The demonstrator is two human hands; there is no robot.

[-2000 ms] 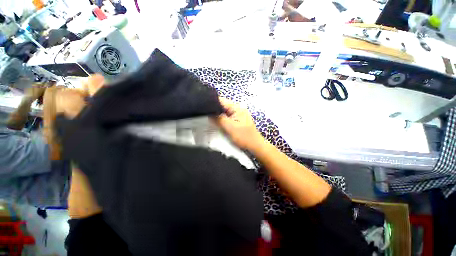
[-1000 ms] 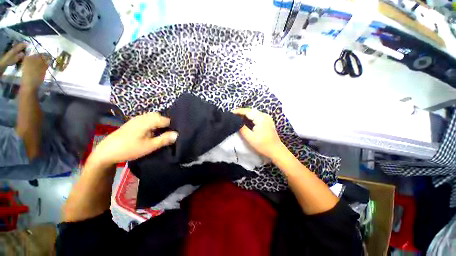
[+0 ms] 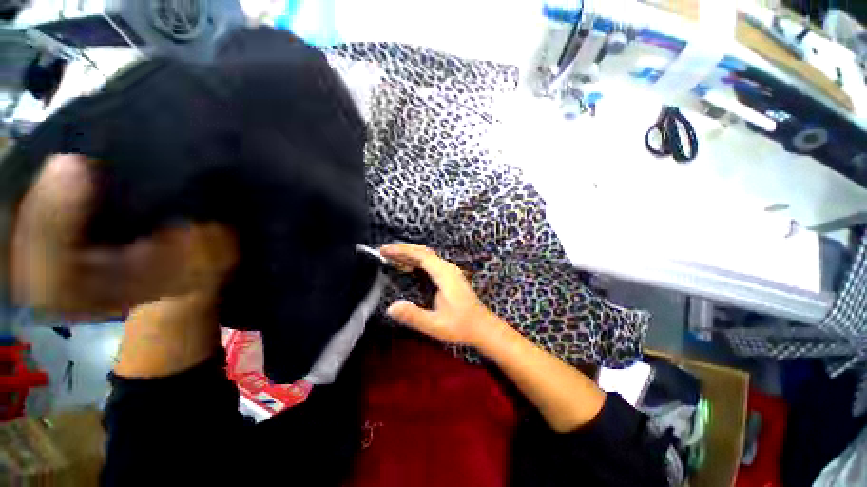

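A black fabric piece (image 3: pixel 295 190) is raised, blurred, across the left and centre, with a pale edge at its lower right. My left hand (image 3: pixel 124 252) is strongly blurred and holds it at the left, with the fabric partly over the fingers. My right hand (image 3: pixel 437 300) is beside the fabric's right edge, thumb and fingers apart. A small pale sliver shows at its fingertips; I cannot tell if it is a tool tip or a fabric edge. The leopard-print cloth (image 3: pixel 437 162) lies over the table edge, behind and under my right hand.
A sewing machine (image 3: pixel 656 57) stands at the upper right, with black-handled scissors (image 3: pixel 671 134) on the white table (image 3: pixel 703 219). A cardboard box (image 3: pixel 724 409) with scraps is at the lower right. A red basket (image 3: pixel 249 366) is below the black fabric. Checked cloth (image 3: pixel 794 342) hangs at the right.
My left hand has moved left, lifting and spreading the black piece across the view. My right hand has moved slightly left and down, and its fingers have opened away from the fabric.
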